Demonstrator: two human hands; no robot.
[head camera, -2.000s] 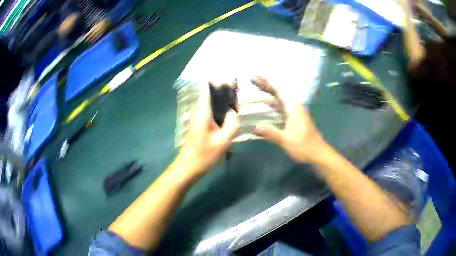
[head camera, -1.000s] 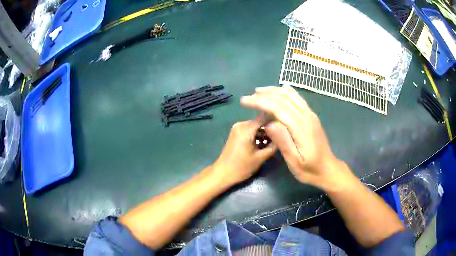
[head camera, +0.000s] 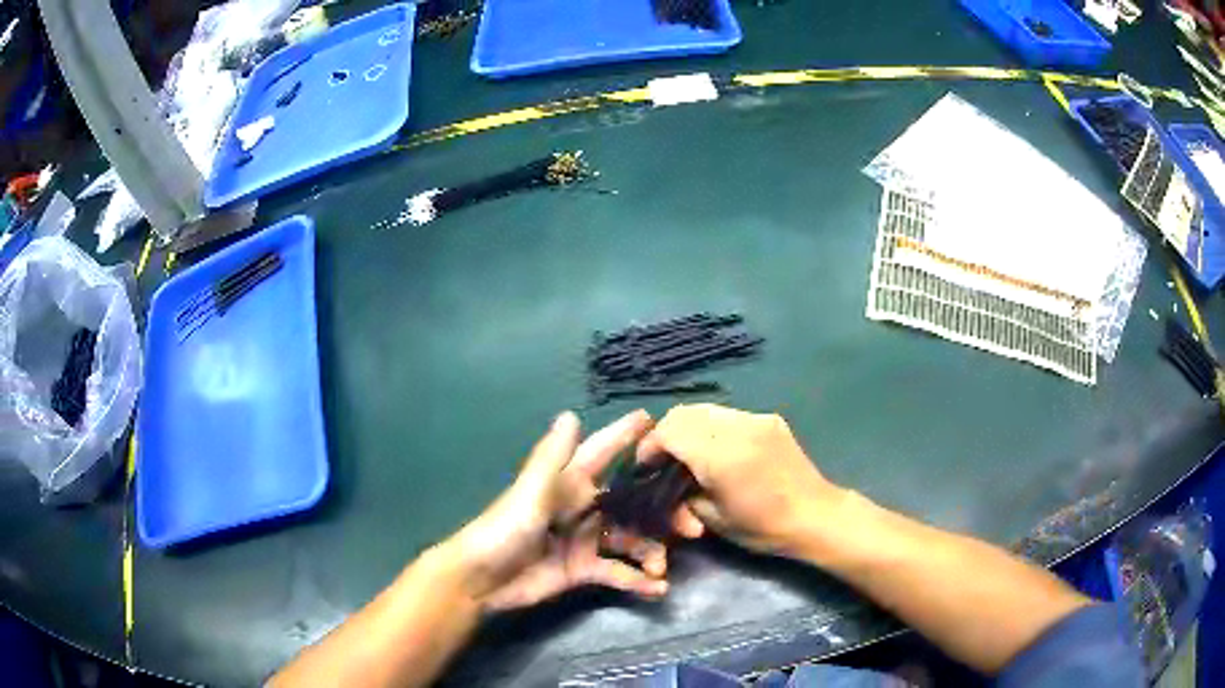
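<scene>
A bunch of black rods lies between my two hands, near the front of the green mat. My right hand grips the bunch from above and the right, its fingers curled round it. My left hand is palm up beneath and left of the bunch, with fingers partly spread against it; the contact is partly hidden. A pile of similar black rods lies on the mat just beyond my hands.
Blue trays stand at the left and back. A clear bag with dark parts is far left. A black lead bundle lies beyond the pile. A white ladder-like sheet is at right. Yellow tape crosses the back.
The view has shifted, so the mat's contents appear farther right. The rods, upright in my closed left hand a second ago, now lie between my hands, and my left hand has opened palm up.
</scene>
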